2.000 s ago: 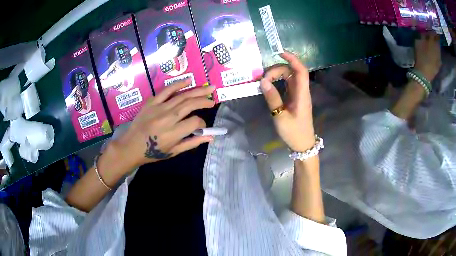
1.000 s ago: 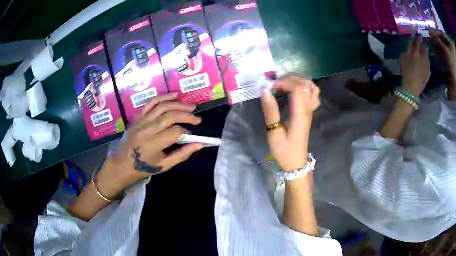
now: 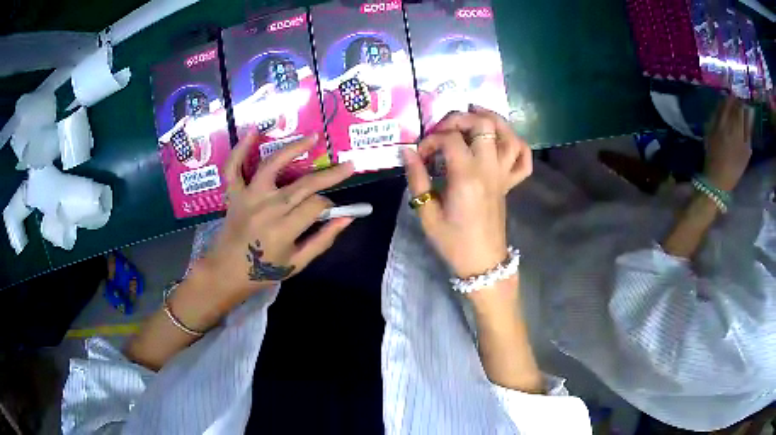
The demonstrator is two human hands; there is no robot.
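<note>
Four upright pink-and-black smartwatch boxes lie in a row on the dark green bench. A long white sticker [image 3: 374,159] lies along the bottom edge of the third box from the left [image 3: 364,81]. My right hand [image 3: 464,183] pinches at the sticker's right end and covers the lower part of the fourth box [image 3: 459,59]. My left hand [image 3: 276,208] spreads its fingers over the lower parts of the left boxes, with a fingertip near the sticker's left end. It holds a rolled white label sheet [image 3: 347,211] between thumb and fingers.
Curled blank backing paper [image 3: 72,200] is heaped on the bench at left. At upper right, a dense pink row of boxes [image 3: 668,42] stands near a neighbouring person's hand [image 3: 730,149]. A white metal rail [image 3: 140,21] runs along the upper left.
The boxes appear further right in view. My right hand has moved from the fourth box to the third box's lower edge, where a white sticker now lies. My left hand still holds the rolled sheet.
</note>
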